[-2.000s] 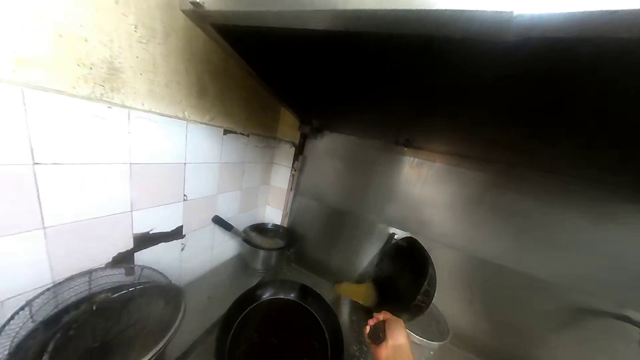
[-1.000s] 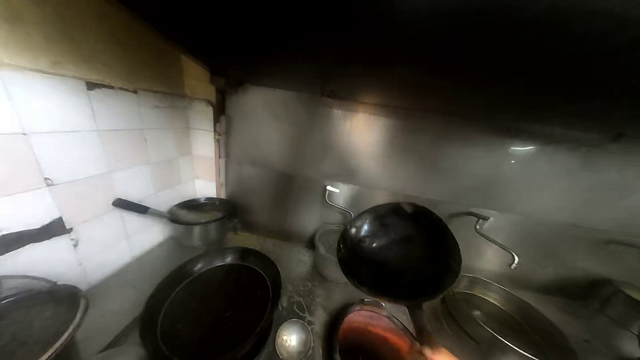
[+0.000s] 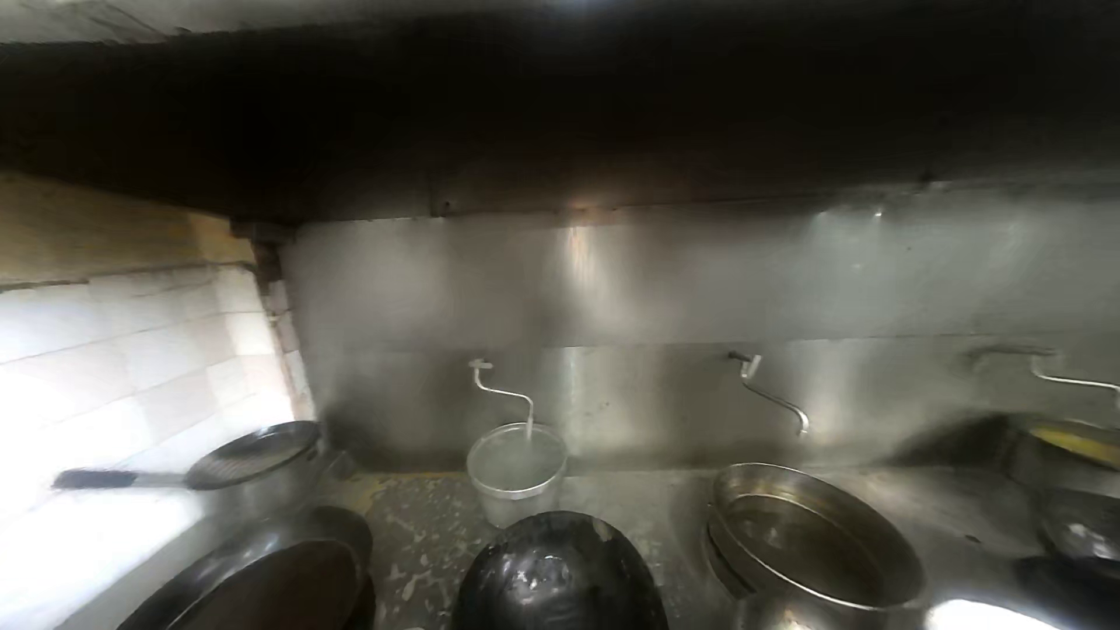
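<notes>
Neither of my hands shows in the head view. A black wok (image 3: 560,577) is at the bottom centre, its dark surface bulging upward; its lower part is cut off by the frame, and whether a hand holds it is hidden. Behind it stands a pale bucket (image 3: 516,494), with water running into it from a thin bent tap (image 3: 506,392). A wide black pan (image 3: 337,534) lies at the lower left. To the right, a large round metal pan (image 3: 901,560) sits tilted toward me.
A long-handled strainer (image 3: 254,455) rests over a pot at the left, beside the tiled wall (image 3: 131,376). A second tap (image 3: 774,398) hangs from the steel back wall (image 3: 665,280). A pot with yellow contents (image 3: 1081,444) stands far right. A dark hood (image 3: 560,114) spans overhead.
The black wok, upright with a hand near its handle a second ago, now shows lower down and rounded upward. The hand has left the view. The view has swung right.
</notes>
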